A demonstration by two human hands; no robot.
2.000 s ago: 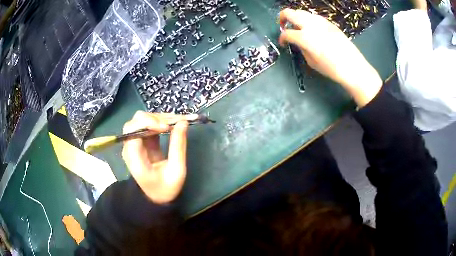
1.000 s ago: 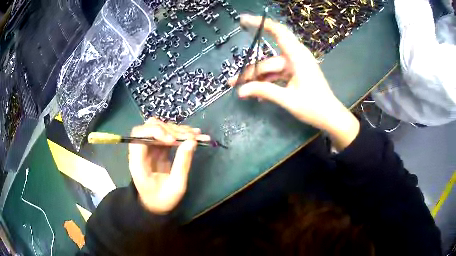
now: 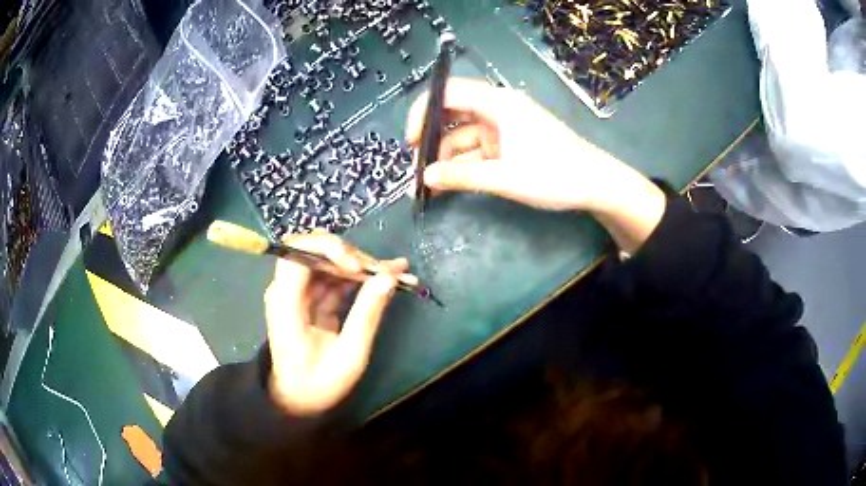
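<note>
My left hand (image 3: 328,323) holds a thin dark pick with a thick yellow end (image 3: 238,237). A small purple-dark sleeve (image 3: 423,293) sits near its tip, just past my fingertips. My right hand (image 3: 513,147) holds black tweezers (image 3: 435,114) upright, points down towards the bench. Below the points lies a patch of minute pale specks (image 3: 444,251) on the green bench. Many small dark, shiny sleeves (image 3: 328,180) lie in the shallow parts tray behind my hands. Whether the tweezers hold anything cannot be told.
A clear plastic bag (image 3: 171,133) of small parts lies left of the tray. Brass-and-black parts (image 3: 627,38) fill a tray at the upper right. Yellow-black hazard tape (image 3: 147,318), a white cord (image 3: 71,394) and an orange scrap (image 3: 142,449) lie left. A pale sleeve (image 3: 807,114) shows at right.
My right hand has come from the brass parts tray leftwards to the speck patch, tweezers now pointing down. My left hand has moved slightly right and down, its pick tilting down to the right.
</note>
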